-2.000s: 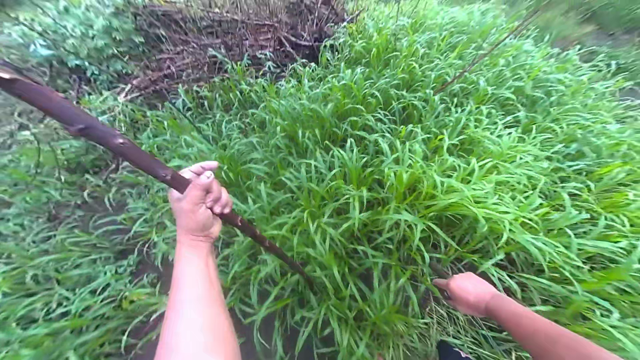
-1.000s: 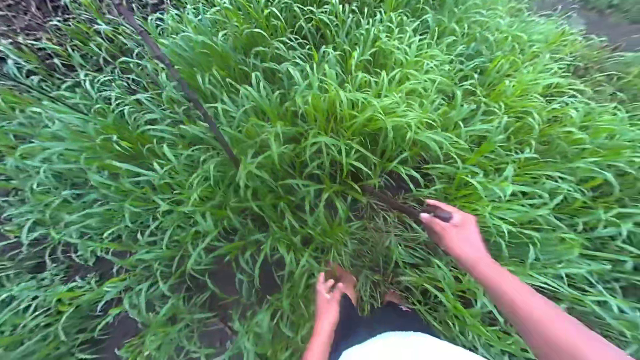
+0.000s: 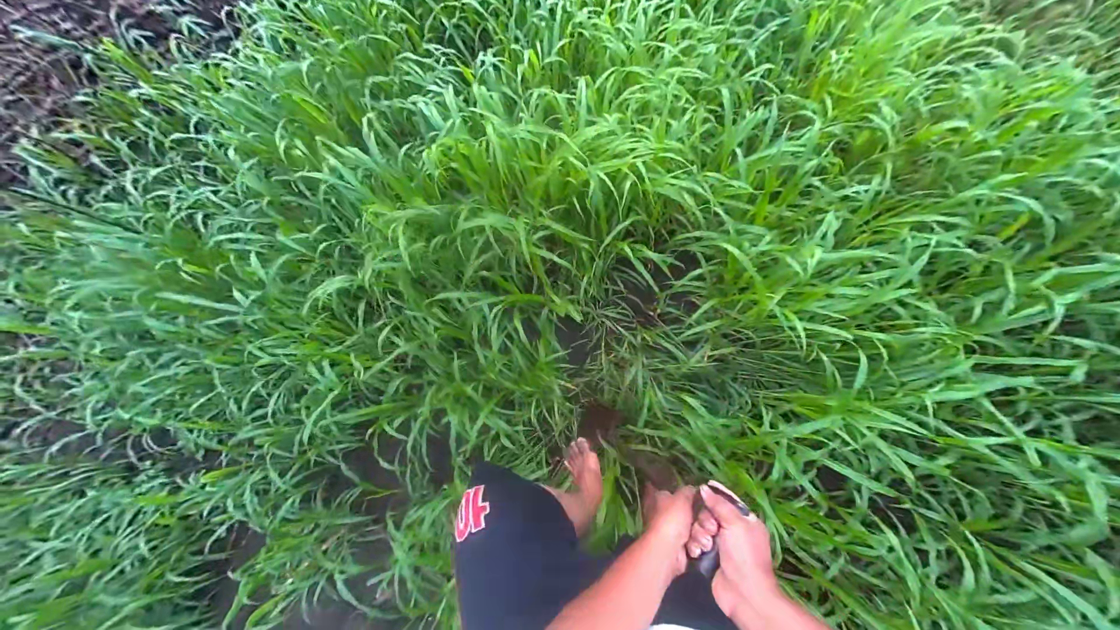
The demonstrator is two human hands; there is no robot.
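Observation:
Low in the head view, close to the body, my two hands meet. My left hand (image 3: 672, 522) has its fingers closed and touches my right hand (image 3: 737, 540). Between them a dark object (image 3: 707, 557) shows in part, like the handle of a tool; my right hand is closed on it, and most of it is hidden by the hands. Whether my left hand also grips it is not plain. Tall green grass (image 3: 542, 175) stands in front of the hands.
My bare foot (image 3: 584, 468) is on wet, muddy ground below dark shorts (image 3: 512, 551). Bare mud (image 3: 577, 341) shows between flattened grass blades ahead. At the top left lies a heap of brown brush (image 3: 44, 87).
My left hand has let go of the long brown stick, which is out of sight now. Both hands have come together near the body. The view has tilted down.

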